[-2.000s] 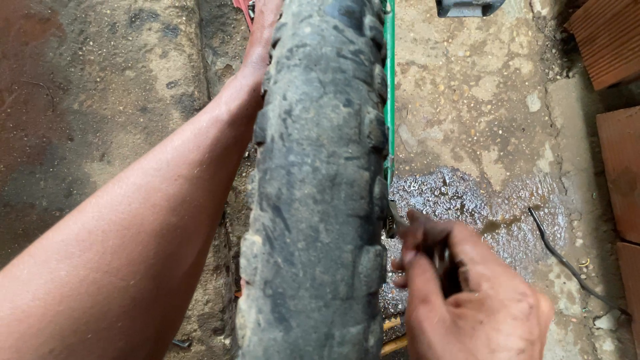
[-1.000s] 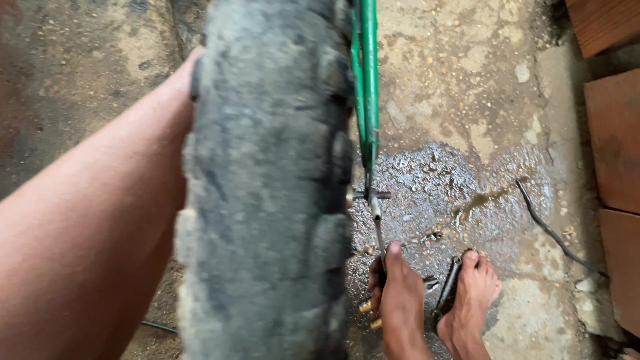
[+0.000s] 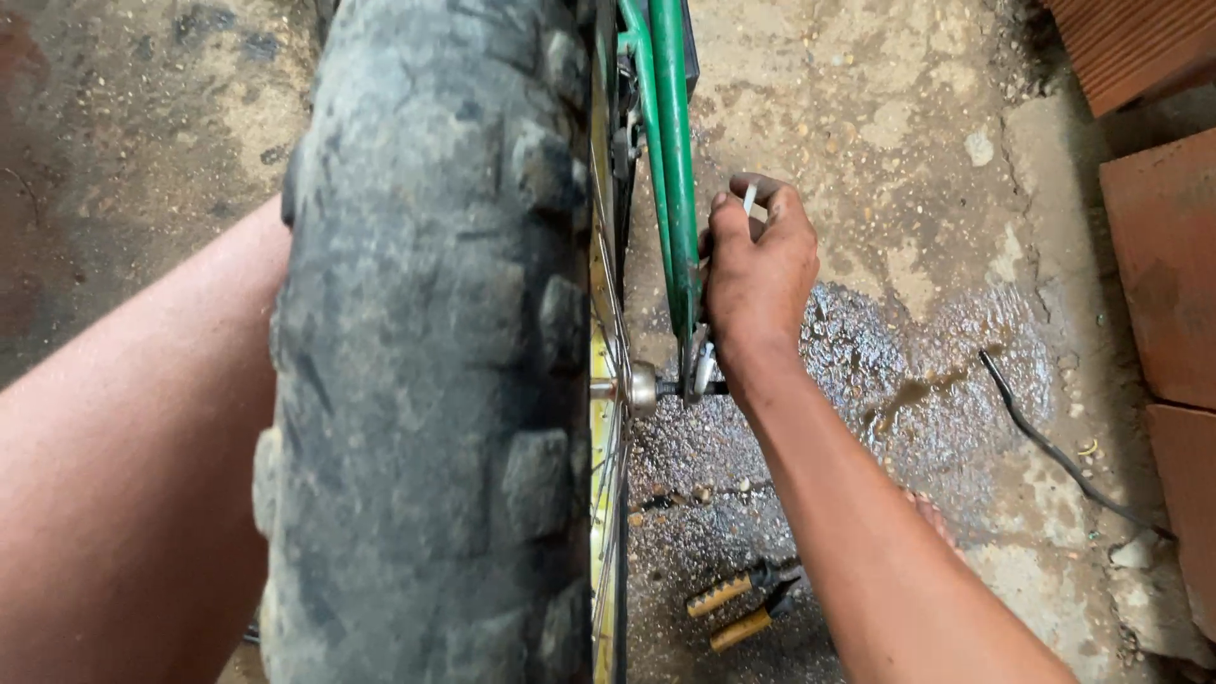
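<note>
A knobbly bicycle tyre stands upright through the middle of the view, with its spokes and yellowish rim along the right side. Beside it run the green frame tubes, which end near the wheel hub and its threaded axle. My right hand is just right of the tubes, its fingers curled on a thin metal tool, probably a wrench, mostly hidden by the hand. The left arm reaches behind the tyre from the left; the left hand itself is hidden.
Pliers with yellow handles lie on the wet concrete floor at the lower middle. A black cable crosses the floor on the right. Hollow clay bricks line the right edge. Part of a bare foot shows behind my right forearm.
My right hand has moved up from low beside the wheel to alongside the green tubes. The yellow-handled pliers now show more fully.
</note>
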